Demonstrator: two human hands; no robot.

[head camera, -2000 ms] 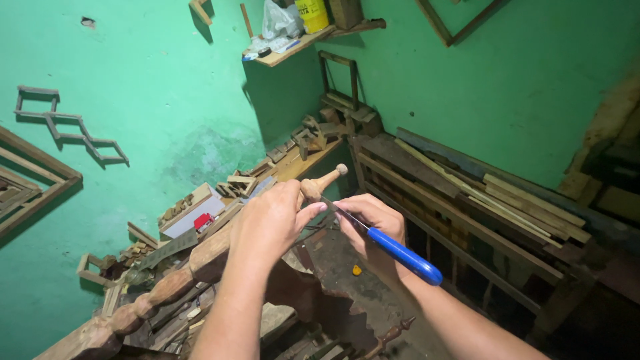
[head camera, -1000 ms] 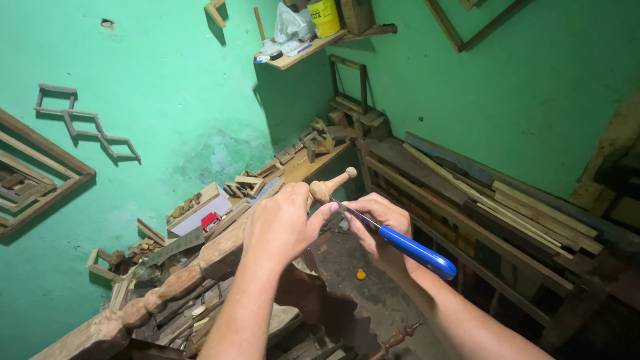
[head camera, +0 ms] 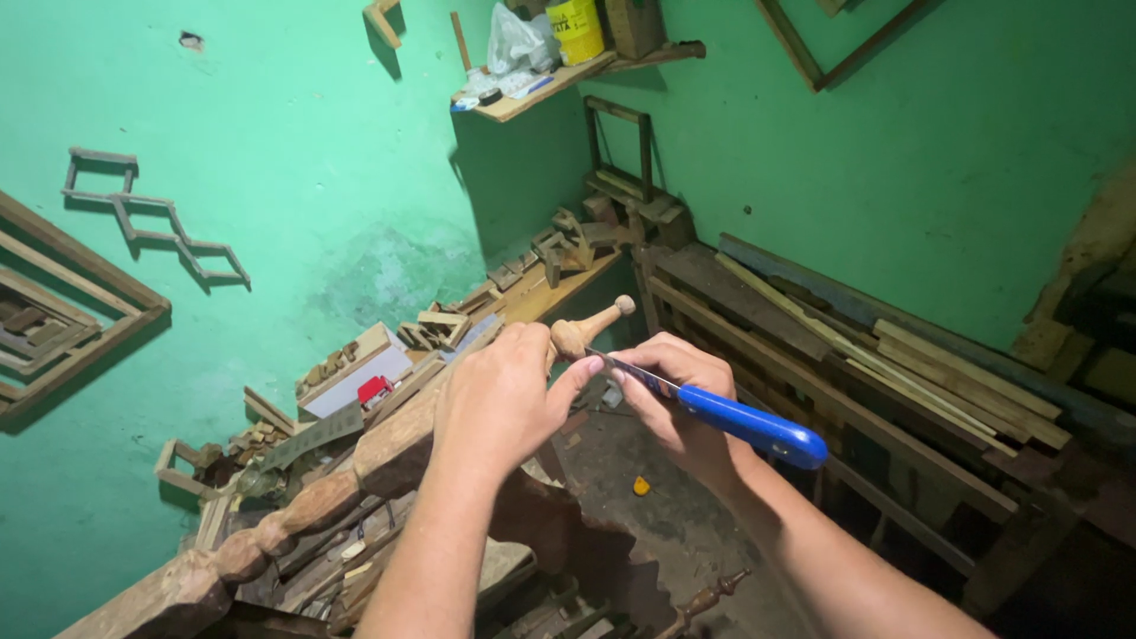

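A turned wooden post (head camera: 328, 501) runs diagonally from the lower left up to my hands, and its narrow carved tip ends in a small round knob. My left hand (head camera: 501, 390) is wrapped around the post just below the tip. My right hand (head camera: 679, 390) grips a blue-handled knife (head camera: 750, 426) by its blade, with the handle pointing down to the right. The blade's end lies against the bulge under the tip, beside my left thumb. Fingers hide part of the blade.
Behind the post a workbench (head camera: 541, 297) holds wood offcuts, a white box (head camera: 355, 377) and a red object (head camera: 374, 389). Wooden strips (head camera: 967, 382) lie on a rack at right. A corner shelf (head camera: 550, 93) hangs above. Another turned spindle (head camera: 710, 595) is low at centre right.
Both hands stay at the post's tip with the same hold. The knife handle has tilted slightly; the view has shifted a little.
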